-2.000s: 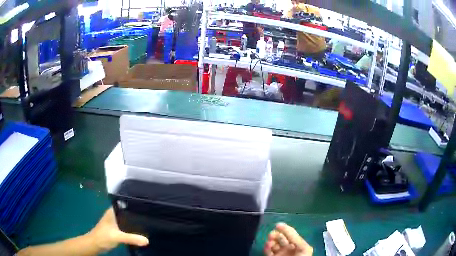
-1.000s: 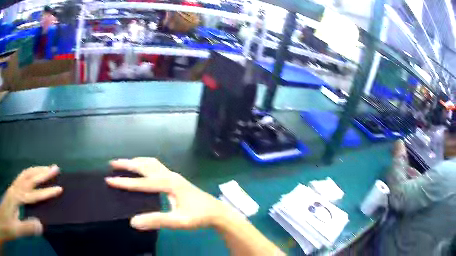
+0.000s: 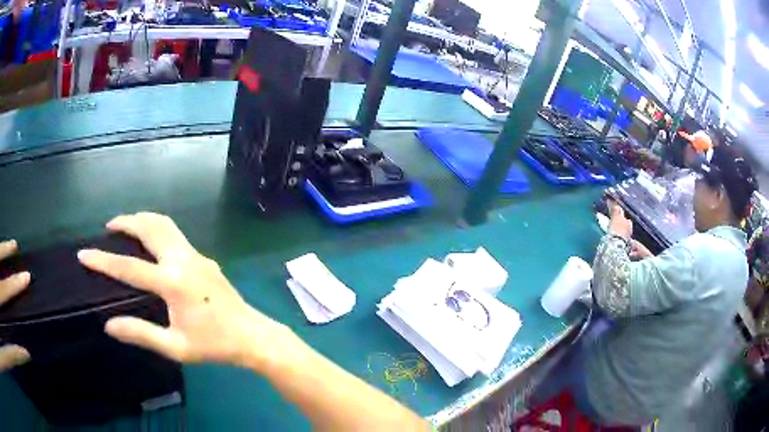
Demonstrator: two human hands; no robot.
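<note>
A black retail box (image 3: 93, 363) lies at the lower left, cut off by the picture's edge. Its top is closed, and a small pale label shows low on its front. My right hand (image 3: 173, 295) is on the box's top and right side, fingers spread against it. My left hand (image 3: 10, 295) is mostly outside the left edge; only some fingers show, on the box top. No pale flap shows now. The box's contents are hidden.
A black retail box (image 3: 274, 126) stands upright beside headphones (image 3: 358, 169) in a blue tray (image 3: 371, 209). Folded leaflets (image 3: 320, 289), user manuals (image 3: 451, 316), rubber bands (image 3: 396, 369) and a white roll (image 3: 567, 287) lie rightward. Another person sits at right; a green post (image 3: 523, 110) rises between.
The box's white flap stood open two seconds ago; the top is now closed. My right hand has moved onto the box. The view has swung right, bringing in the manuals and the neighbouring person.
</note>
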